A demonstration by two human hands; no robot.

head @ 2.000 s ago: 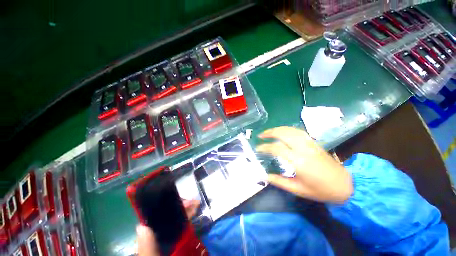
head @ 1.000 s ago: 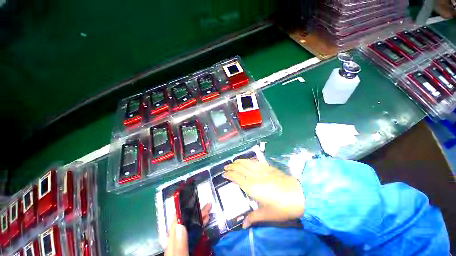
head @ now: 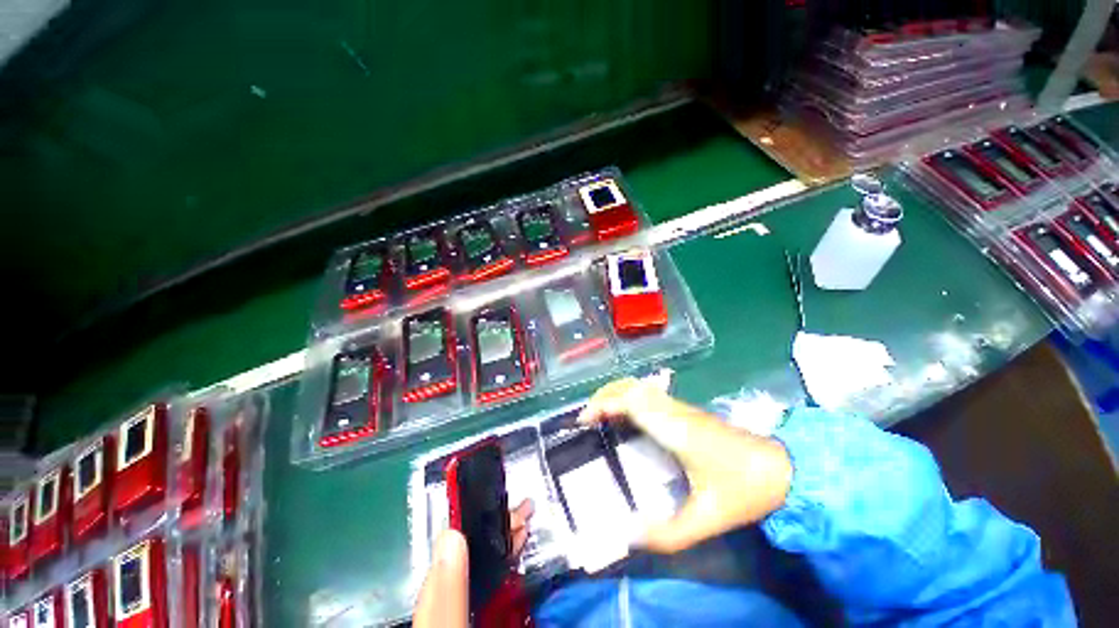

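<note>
My left hand (head: 444,586), cut off by the bottom edge, holds an open red flip phone (head: 482,505) with its glossy black inner screen up. The phone is over the left part of a white-edged lens sheet (head: 425,481) with dark and silver rectangles. My right hand (head: 697,464), in a blue sleeve, is over the sheet's right part, fingers bent at its upper edge. Whether its fingertips grip a lens cannot be told.
A clear blister tray (head: 322,454) of red phones lies behind the sheet. More phone trays stand left (head: 261,491) and right (head: 969,227). A white bottle (head: 855,252), tweezers (head: 796,291) and a white cloth (head: 844,368) lie right. Stacked trays (head: 920,86) stand at the back.
My right hand has come over the lens sheet from its right, and its fingers have since bent at the upper edge. The phone has stayed in my left hand. The view has shifted.
</note>
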